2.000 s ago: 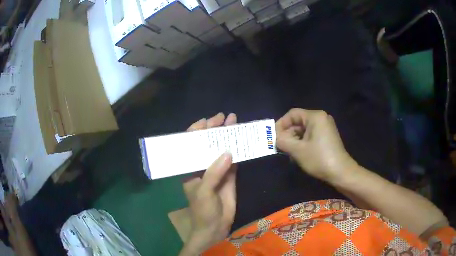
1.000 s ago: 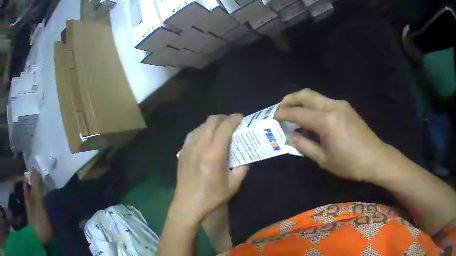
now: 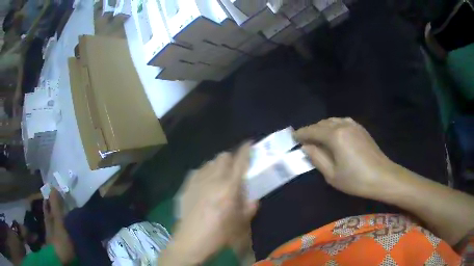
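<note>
A long white retail box is over the dark lap, blurred by motion. My left hand is wrapped around its left part and hides that end. My right hand is at the right end, where its thumb and fingers pinch a white part of the box. A dark gap shows at that end beside the fingertips. The print on the box is too blurred to read.
Stacked white boxes stand at the table's near edge, grey ends facing me. A narrow brown carton lies left of them on the white table. More white boxes stand far left. A person's hand shows lower left.
My left hand has moved from under the box to over it. The box was flat to view, then angled with a flap out at the right end; now it is blurred. The surroundings have shifted right.
</note>
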